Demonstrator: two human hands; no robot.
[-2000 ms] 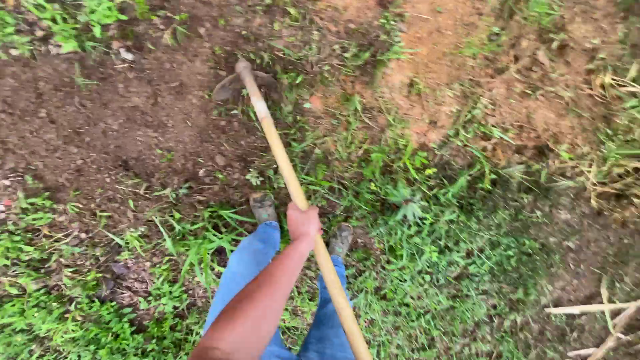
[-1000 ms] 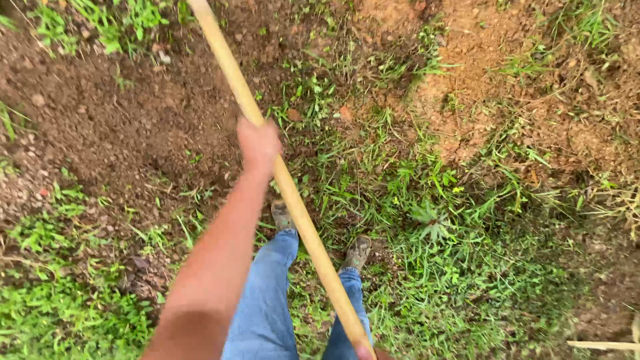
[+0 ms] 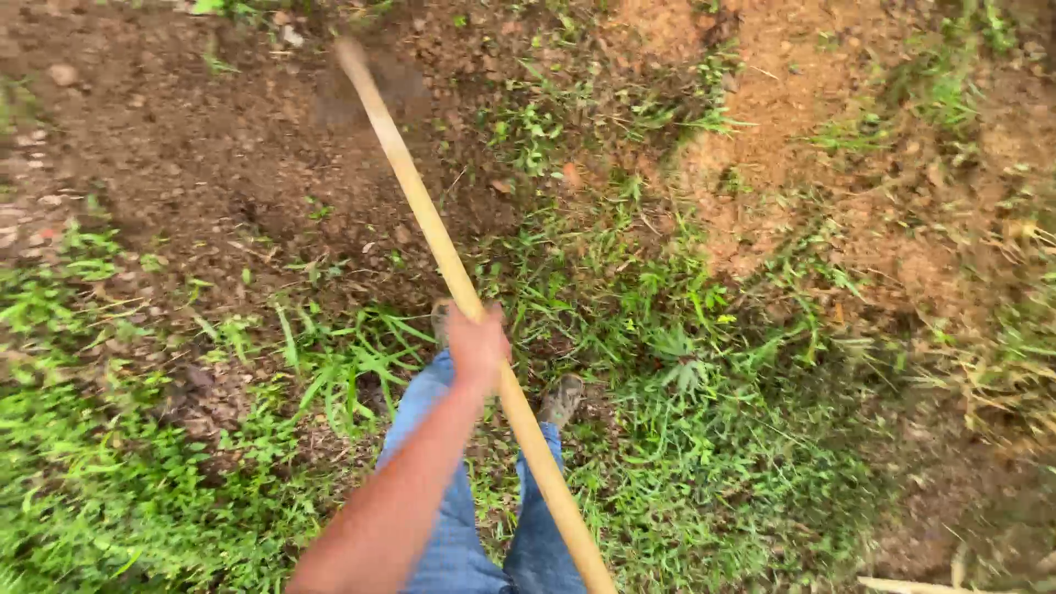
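My left hand (image 3: 480, 345) is closed around the middle of a long wooden hoe handle (image 3: 429, 219). The handle slants from the bottom centre up to the upper left. At its far end the hoe's metal blade (image 3: 375, 89) is a dark blur over the brown soil (image 3: 223, 157); whether it touches the ground cannot be told. The handle's near end runs out of the bottom of the view. My right hand is not visible.
My two muddy shoes (image 3: 563, 399) stand on grass just below the bared soil. Leafy weeds (image 3: 330, 375) grow at the left and right. Orange earth (image 3: 767, 148) lies at the upper right, and a cut stick (image 3: 912, 586) at the lower right edge.
A second ago the hoe's head was beyond the top edge and my left hand farther up in view; now both are lower. My right hand, partly seen then at the bottom edge, has left the view.
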